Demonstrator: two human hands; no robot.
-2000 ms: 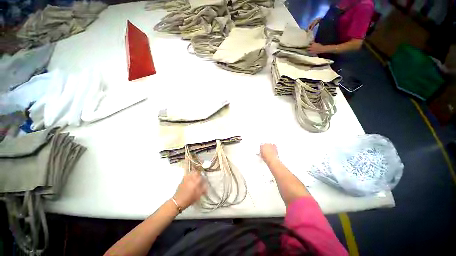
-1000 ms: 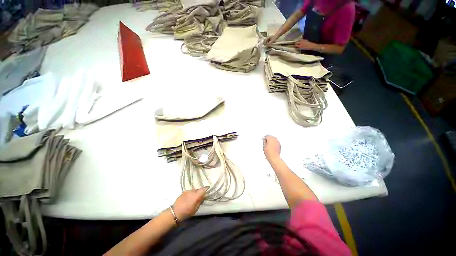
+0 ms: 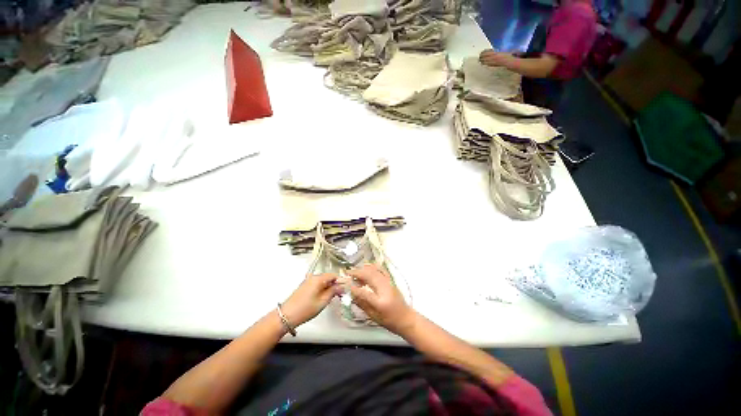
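A small stack of beige tote bags (image 3: 333,207) lies on the white table in front of me, its dark-edged openings and looped handles (image 3: 390,258) toward me. A round white piece (image 3: 351,248) shows between the handles. My left hand (image 3: 313,296) and my right hand (image 3: 380,299) meet over the handles, fingertips pinched together. Small white pieces (image 3: 346,301) show at the fingers of both hands. The fingers partly hide the pieces and handles.
A clear bag of small white pieces (image 3: 600,272) is at the right corner, with loose pieces (image 3: 491,299) beside it. Bag stacks lie left (image 3: 61,244) and back right (image 3: 508,130). A red wedge (image 3: 248,85) and white sheets (image 3: 130,150) are left. Another person (image 3: 569,41) stands back right.
My right hand has moved left from the bare table to the handles and met my left hand. My left hand has moved up from the handle ends. The other person's arms have shifted.
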